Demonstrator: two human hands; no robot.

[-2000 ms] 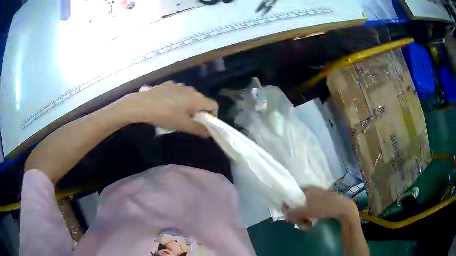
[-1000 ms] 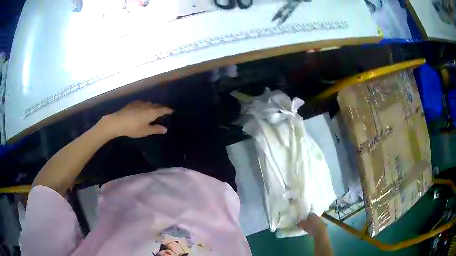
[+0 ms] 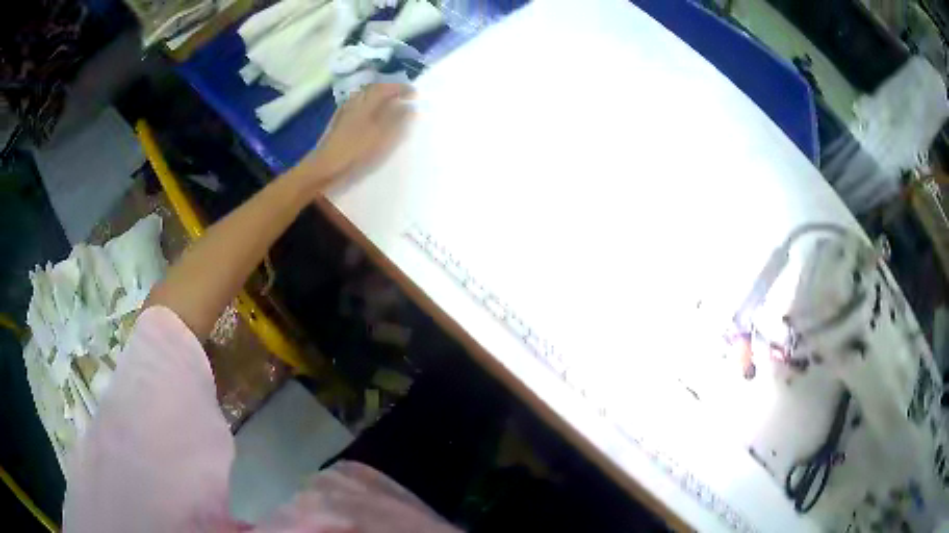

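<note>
My left hand is at the far left end of the white machine table, beside the blue bin. Its fingers reach the edge of white fabric pieces in the bin; blur and glare hide whether they grip any. Cream fabric bundles lie in the bin to the left of these. My right hand is out of the picture.
Black shears lie on the table at lower right, near the sewing machine's needle area and lamp. Fabric bundles lie at left on a stand with a yellow frame. Another blue bin edge runs behind the table.
The view has swung left to the table's left end. My left hand has moved from above the lap to the blue bin. My right hand, earlier on the white bundle at right, has left the picture.
</note>
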